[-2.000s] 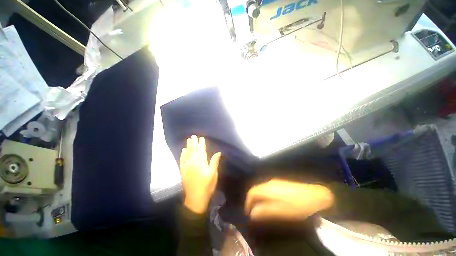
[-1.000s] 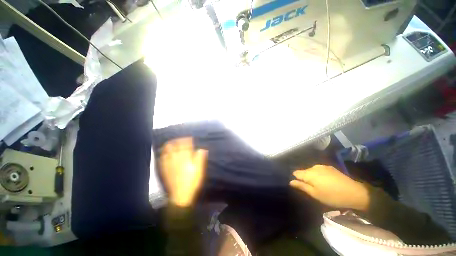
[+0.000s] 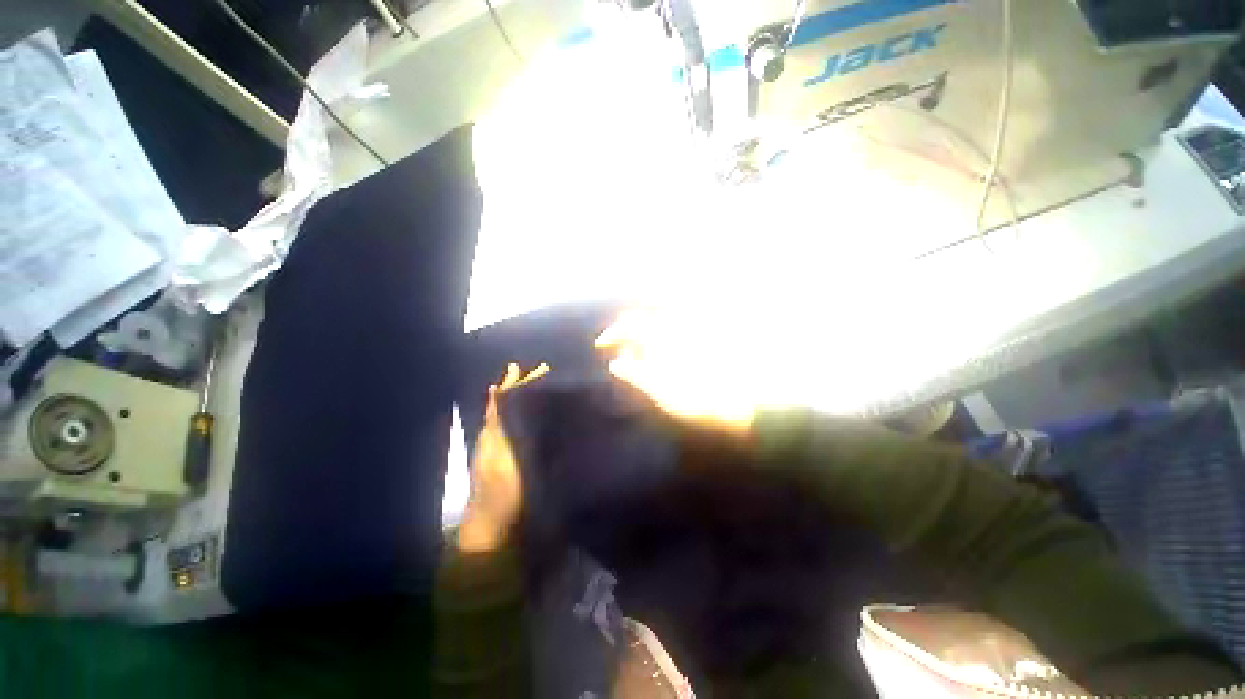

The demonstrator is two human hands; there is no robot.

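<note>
A dark navy fabric piece point(image 3: 580, 451) lies over the table's front edge and across my lap. My left hand point(image 3: 498, 471) is on its left part, seen edge-on with the fingertips pointing up; its grip on the cloth cannot be made out. My right hand point(image 3: 676, 376) is at the cloth's upper right, washed out by the lamp glare, thumb and finger at the fabric; whether they close on it is unclear. A dark fabric stack point(image 3: 358, 382) lies just left of the piece. The presser foot point(image 3: 741, 161) shows in glare above my right hand, apart from the cloth.
The Jack sewing machine point(image 3: 942, 82) spans the upper right. A slatted basket point(image 3: 1161, 478) is at the lower right. A cream unit with a round wheel point(image 3: 103, 434), a screwdriver point(image 3: 201, 437) and paper sheets point(image 3: 68, 205) are at the left. Green cloth shows at the lower left.
My right hand has moved left and up, from the cloth's right side to its upper edge. My left hand has turned edge-on. The view has shifted, so the table things sit further right.
</note>
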